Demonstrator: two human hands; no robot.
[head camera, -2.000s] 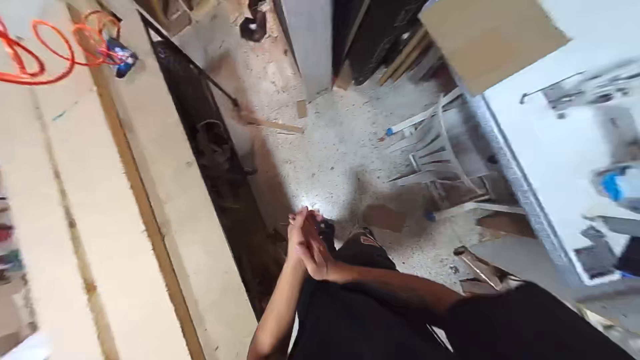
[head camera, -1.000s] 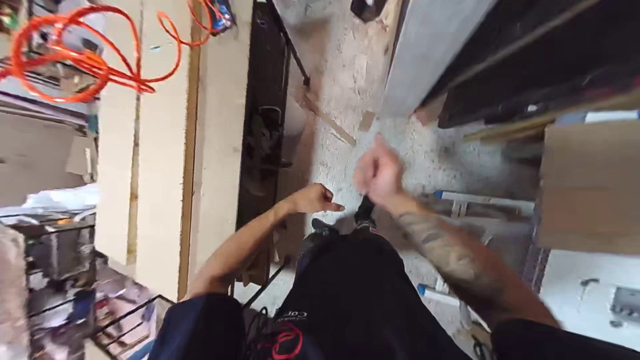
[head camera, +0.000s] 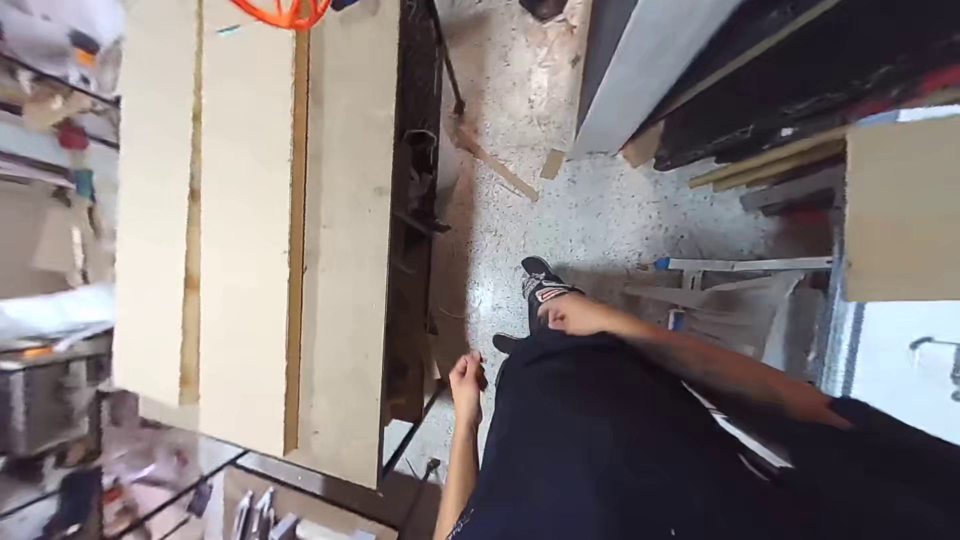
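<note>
My left hand (head camera: 468, 379) hangs at the lower middle, fingers curled in, near the edge of the workbench, and nothing shows in it. My right hand (head camera: 571, 313) is over my shoe (head camera: 541, 281), blurred, with its fingers curled; no object can be made out in it. Long pale boards (head camera: 244, 225) lie side by side on the workbench at the left, with narrow gaps between them. An orange coiled hose (head camera: 285, 15) rests on the boards at the top.
A thin wood strip (head camera: 506, 176) and a small wood piece (head camera: 552, 164) lie on the speckled floor. At right are a chair-like frame (head camera: 750, 265), a cardboard sheet (head camera: 904, 210) and a white table (head camera: 904, 360). A grey panel (head camera: 645, 67) and dark boards stand at the upper right.
My hands were together two seconds ago and are now apart. My right hand was raised a second ago and is now lower, over my shoe. The view has swung.
</note>
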